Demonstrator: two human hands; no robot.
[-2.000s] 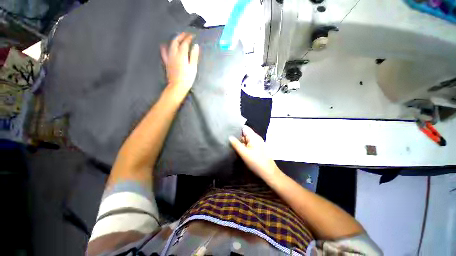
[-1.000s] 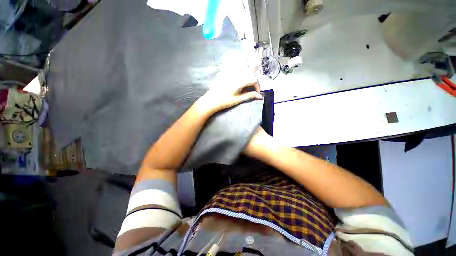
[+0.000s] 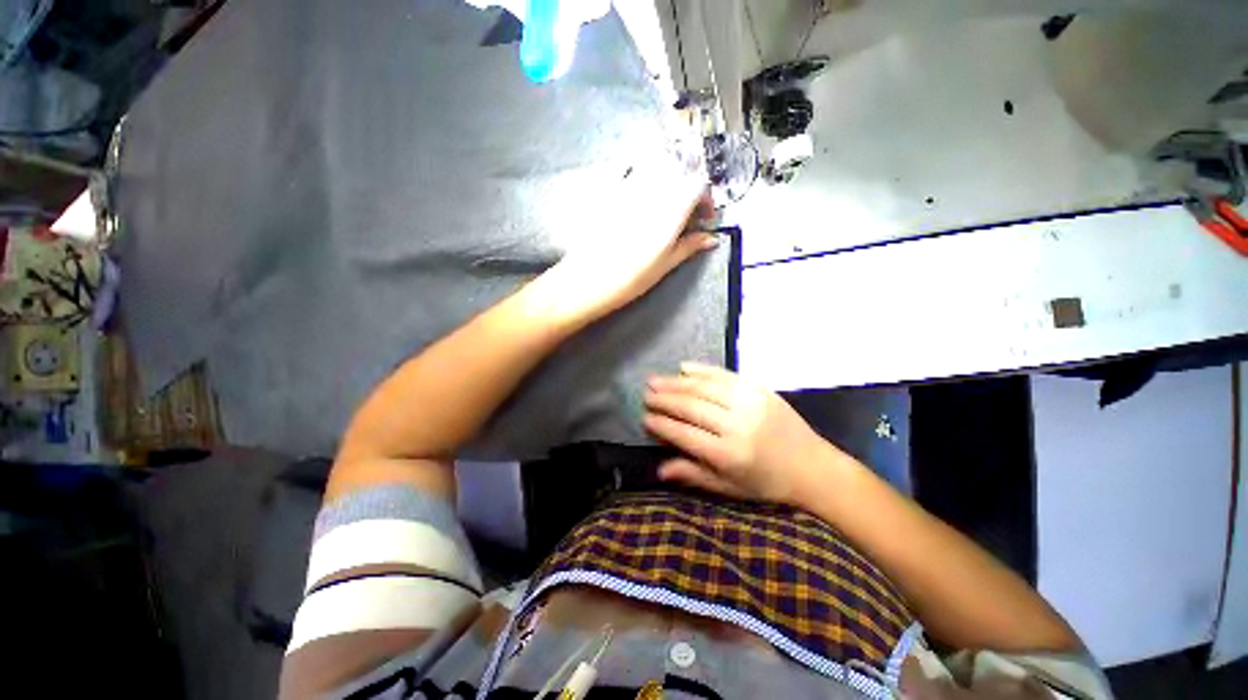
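Note:
A large dark grey garment panel [image 3: 411,178] lies over the left of the sewing table, its right part under the machine head. A narrow black strip [image 3: 734,294] shows along its right edge. The presser foot and needle area [image 3: 712,162] is at the panel's edge, blurred by glare. My left hand [image 3: 637,253] rests on the panel just in front of the needle, fingertip and thumb apart, partly washed out by light. My right hand [image 3: 725,427] lies on the panel's near right corner with its fingers spread.
The white machine bed [image 3: 944,151] and table strip [image 3: 958,301] extend right. Orange-red snips [image 3: 1222,227] lie at the far right. A turquoise strip [image 3: 542,38] hangs beside the bright lamp. The checked apron [image 3: 725,554] is on my lap. Cloth piles and a floral item stand left.
My left hand moved from the panel's far part to beside the needle. The panel's right edge now lies along the black strip, leaving less of it showing. My right hand's fingers have spread on the corner.

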